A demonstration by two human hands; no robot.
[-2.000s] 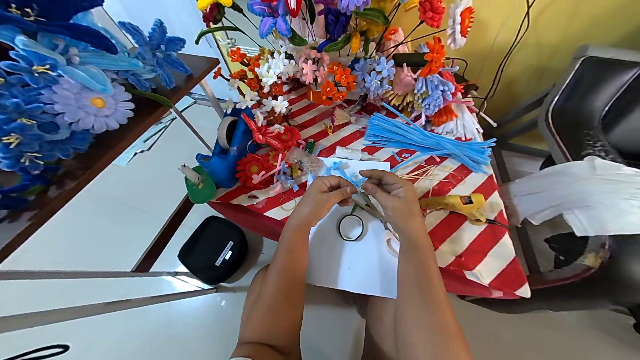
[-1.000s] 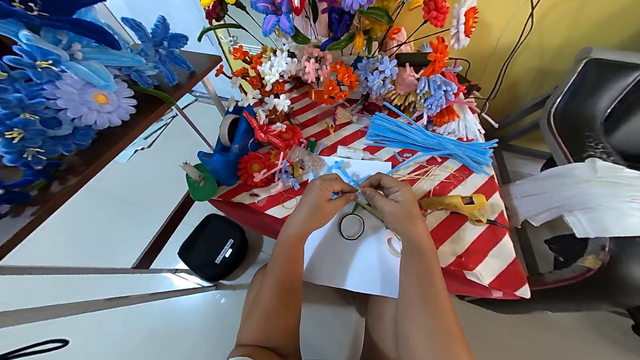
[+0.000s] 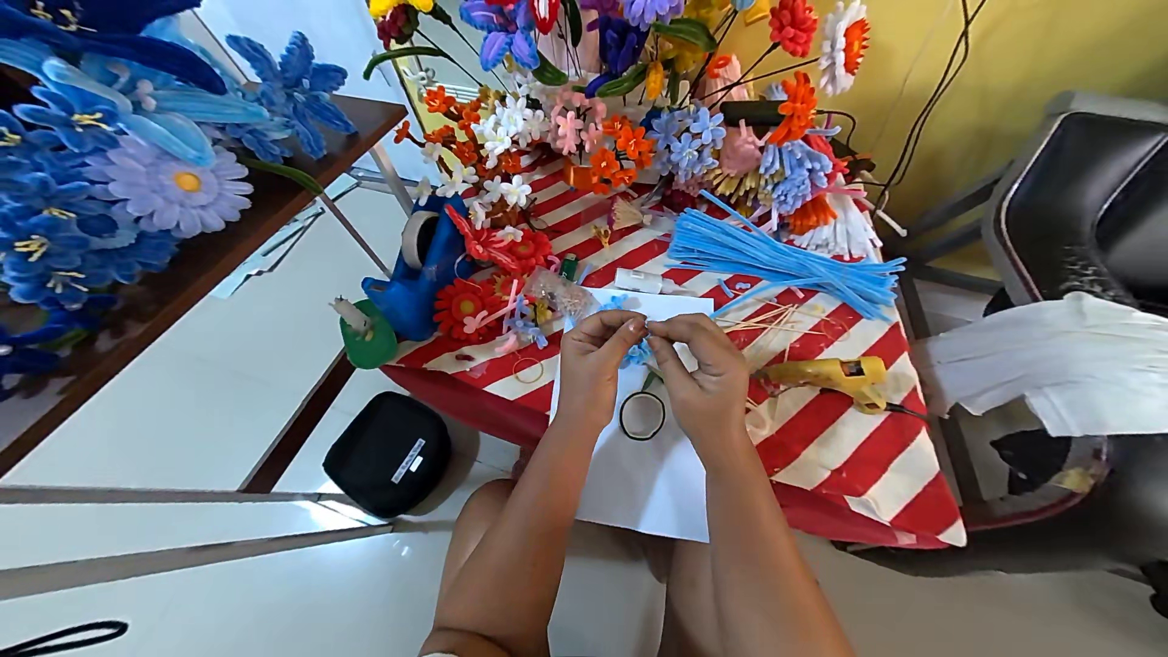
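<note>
My left hand (image 3: 600, 356) and my right hand (image 3: 701, 370) meet fingertip to fingertip over a white sheet of paper (image 3: 630, 488). Between them they pinch a small pale piece, mostly hidden by the fingers. Light blue pipe-cleaner pieces (image 3: 636, 354) show just beneath and behind the fingers. A dark-rimmed ring, seemingly a roll of tape (image 3: 641, 415), lies on the paper below my hands. Beyond them is a small white tube (image 3: 646, 282). A bundle of blue pipe cleaners (image 3: 785, 260) lies farther back to the right, near thin wooden sticks (image 3: 774, 319).
A yellow hot glue gun (image 3: 844, 379) lies right of my right hand on the striped tablecloth (image 3: 821, 447). At the left stand a blue tape dispenser (image 3: 424, 283) and red pipe-cleaner flowers (image 3: 467, 308). More flowers (image 3: 602, 137) fill the back. A black case (image 3: 388, 454) sits on the floor.
My hands stay close together over the paper, with the fingertips now slightly higher above the blue pieces. Light blue pieces seen between the fingers two seconds ago now show beneath them.
</note>
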